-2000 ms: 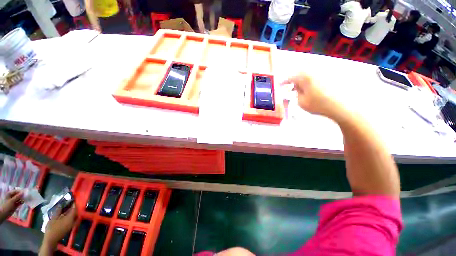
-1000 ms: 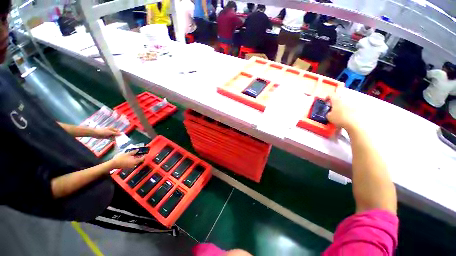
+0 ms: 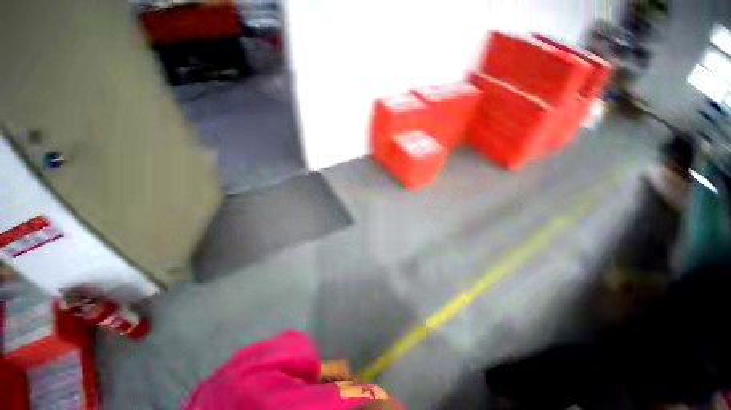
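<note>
The view is blurred. Neither my left hand nor my right hand can be made out. A pink sleeve [image 3: 268, 372] of mine shows at the bottom edge, with small tan and yellowish patches beside it that I cannot identify. Orange-red stacks [image 3: 513, 100], probably trays, stand on the floor against the white wall. A lower orange-red stack [image 3: 417, 156] with a pale top stands to their left.
An open beige door [image 3: 104, 128] is at the left, with a dark mat [image 3: 268, 224] at the doorway. A red object [image 3: 120, 319] and orange-red trays [image 3: 52, 352] are at lower left. A yellow line [image 3: 473, 292] crosses the floor. A blurred person [image 3: 673, 180] is at right.
The view has swung away from the white bench, the trays with black devices and the worker beside it, to a doorway and stacks by a wall. My outstretched hand has left the picture.
</note>
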